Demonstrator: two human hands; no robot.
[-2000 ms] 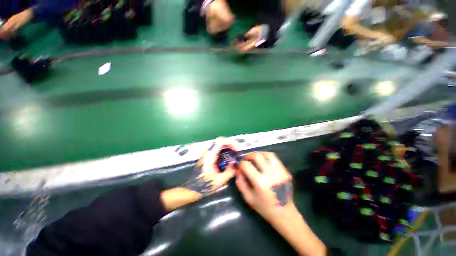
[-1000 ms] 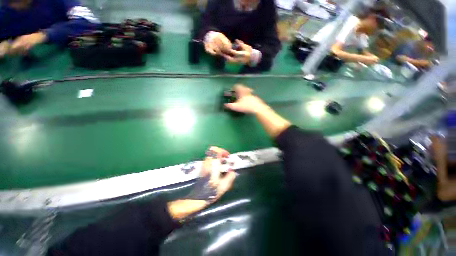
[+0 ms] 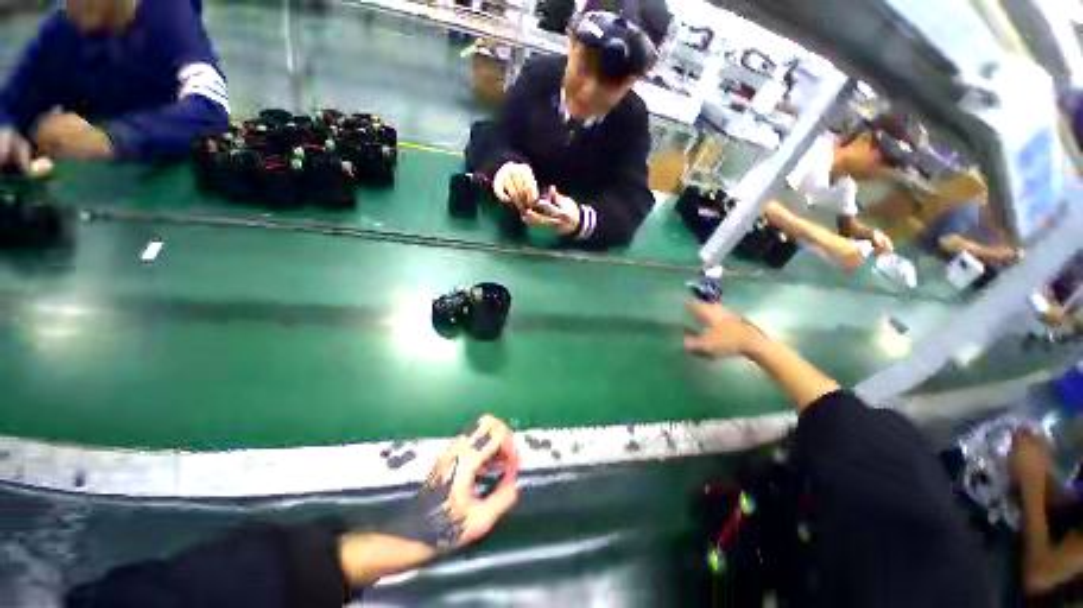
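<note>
My left hand is above the white rail, fingers curled around a small dark piece that is mostly hidden. My right hand reaches over the green belt, fingers apart, close to a small dark part; I cannot tell whether it touches it. Two black housings stand or lie together in the middle of the belt. Wired housings with red wires and green dots are partly hidden behind my right sleeve.
Small dark discs lie on the white rail. Co-workers sit across the belt, with clusters of black housings before them. A grey post slants up at right. A neighbour's arm is at the right edge.
My right hand has let go of a black housing, now in mid-belt, and moved right. My left hand stays near the rail. The camera view has tilted up.
</note>
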